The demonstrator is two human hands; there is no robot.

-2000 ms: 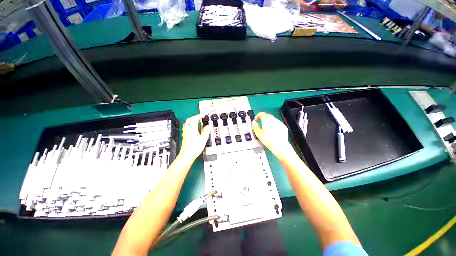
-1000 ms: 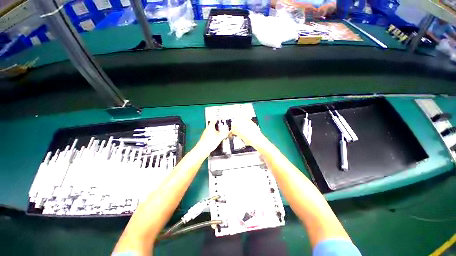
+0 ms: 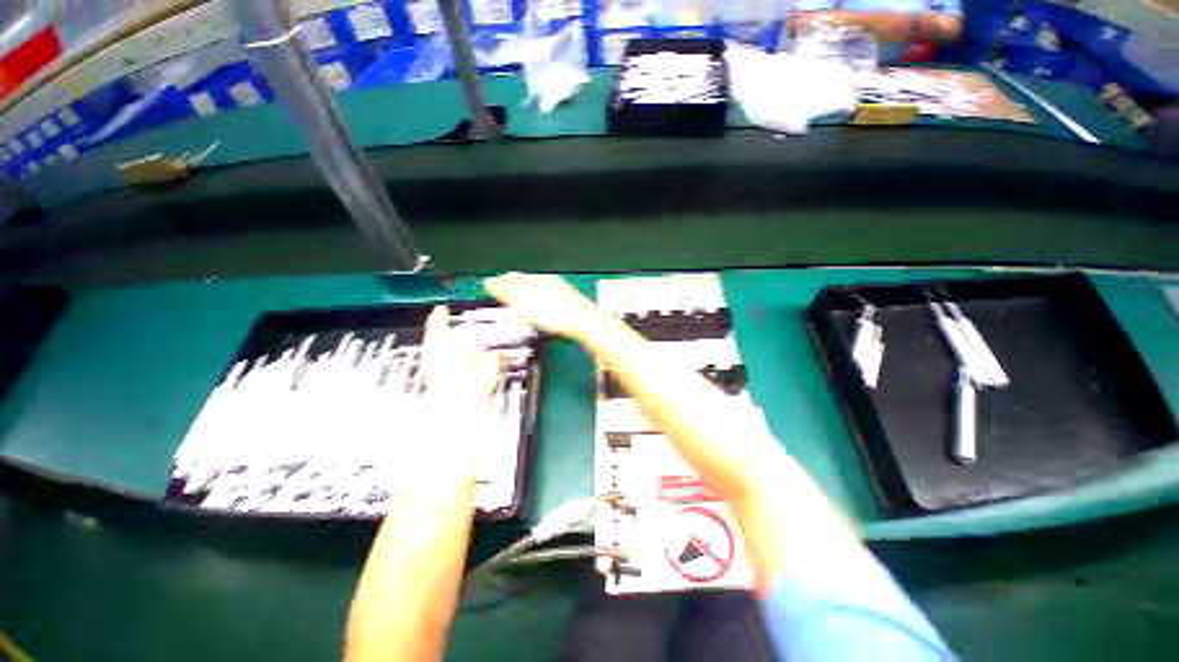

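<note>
My left hand [image 3: 460, 369] is over the right part of the black tray [image 3: 291, 326] densely packed with slim white parts [image 3: 317, 420]. My right hand [image 3: 537, 304] reaches across to that tray's back right corner. Both hands are overexposed and blurred, so whether they hold a part cannot be told. The white fixture [image 3: 640, 455] stands right of this tray, with black holders [image 3: 672, 323] at its far end and a red warning mark [image 3: 700, 541] near me. My right forearm crosses over it and hides part of it.
A black tray [image 3: 1054, 427] at right holds a few white parts [image 3: 966, 416]. Cables [image 3: 550, 537] leave the fixture's left side. A metal post [image 3: 343, 162] rises behind the full tray. Across the gap are another filled tray [image 3: 666, 119], plastic bags [image 3: 791, 91], blue bins and a person's arm [image 3: 879, 26].
Both hands have left the fixture's holders and moved left to the full tray. The fixture's holders and red warning mark are more exposed. The view has shifted left.
</note>
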